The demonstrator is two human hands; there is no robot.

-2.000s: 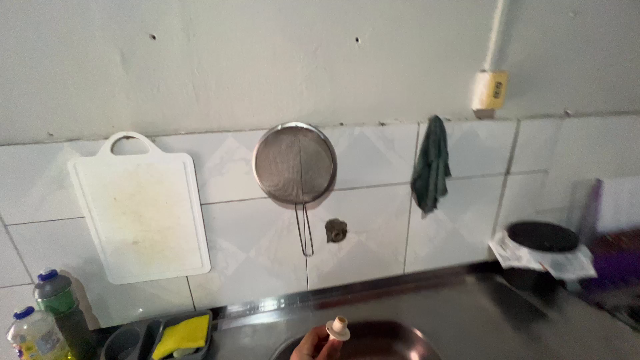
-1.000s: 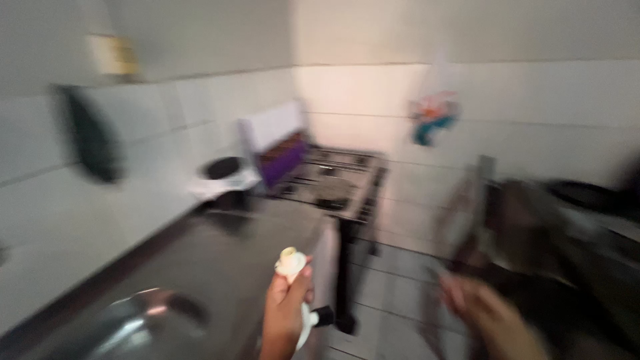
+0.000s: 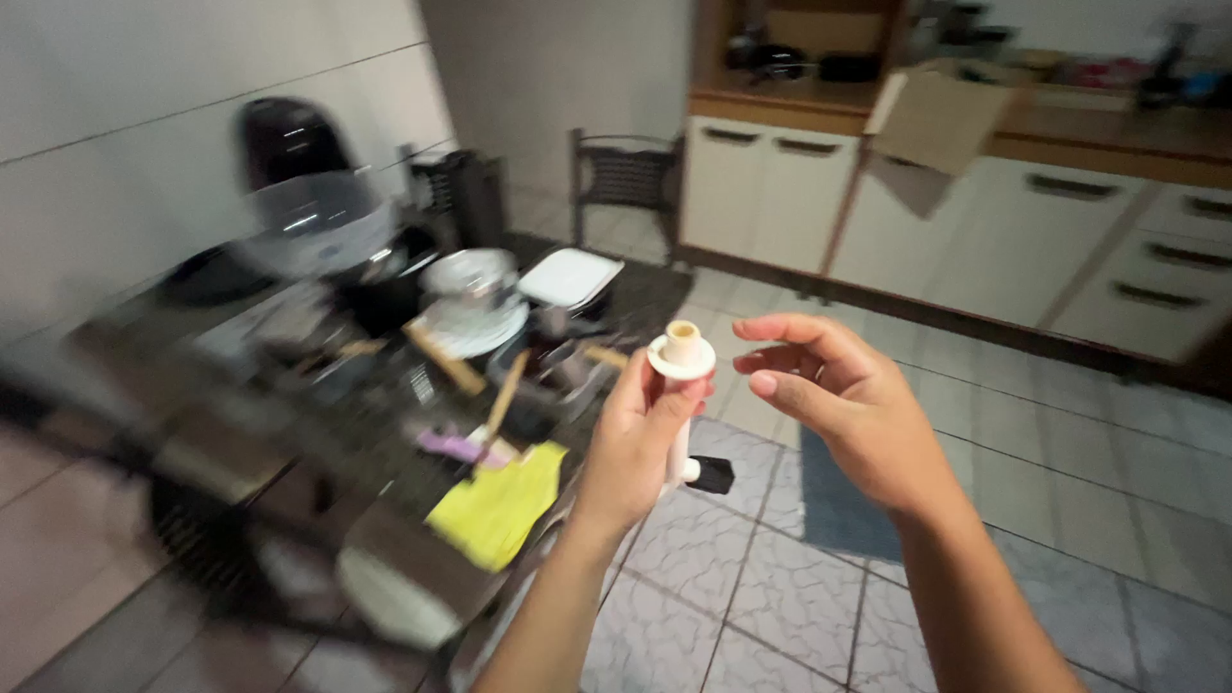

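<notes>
A white plastic tap [image 3: 681,356] with a round flange, a threaded inlet end pointing up and a black handle lower down is held in my left hand [image 3: 640,433]. Thumb and fingers close around its body just below the flange. To its right, my right hand [image 3: 828,399] is raised with thumb and fingers apart, holding nothing and not touching the tap. Part of the tap's body is hidden behind my left fingers.
On the left a dark table [image 3: 635,289] bears dishes, a clear plastic bowl [image 3: 322,217], a white lid [image 3: 570,277], wooden-handled utensils and a yellow cloth [image 3: 500,505]. White cabinets [image 3: 760,192], a chair [image 3: 626,173] and a blue mat [image 3: 837,500] lie beyond.
The view has swung from the sink wall past the stove to the table and cabinets. The tap has stayed in my left hand. My right hand, absent in the oldest frame, now stands close to the tap.
</notes>
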